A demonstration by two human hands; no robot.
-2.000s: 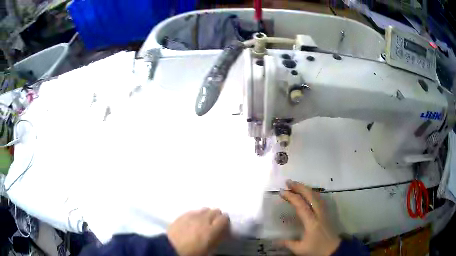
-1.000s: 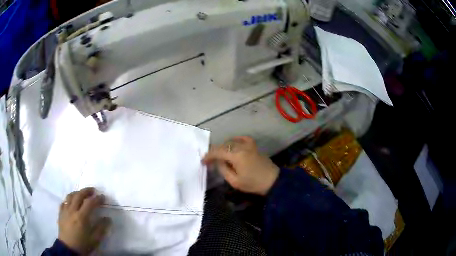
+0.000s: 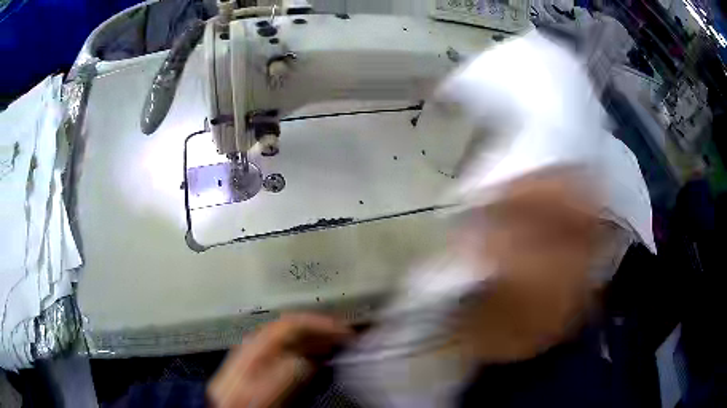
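Note:
White cloth (image 3: 526,103) is blurred by motion at the right, spreading above and below my right hand, in front of the sewing machine's right part. My right hand (image 3: 530,267) is strongly blurred and grips the cloth. My left hand (image 3: 279,358) is low in the picture, left of the hanging lower part of the cloth; it is blurred, and whether it touches the cloth cannot be told. The presser foot and needle (image 3: 239,169) stand lit over the metal plate with no cloth under them.
The off-white sewing machine (image 3: 359,60) spans the top of the pale bed (image 3: 159,295). Layered white pieces (image 3: 36,231) lie at the far left. A grey wrapped shape (image 3: 170,80) hangs left of the machine head. More white cloth (image 3: 630,183) lies at the right.
The white cloth has left the needle area and is now at the right with my right hand. My left hand has come off the flat panel. The view has turned left, and the red scissors no longer show.

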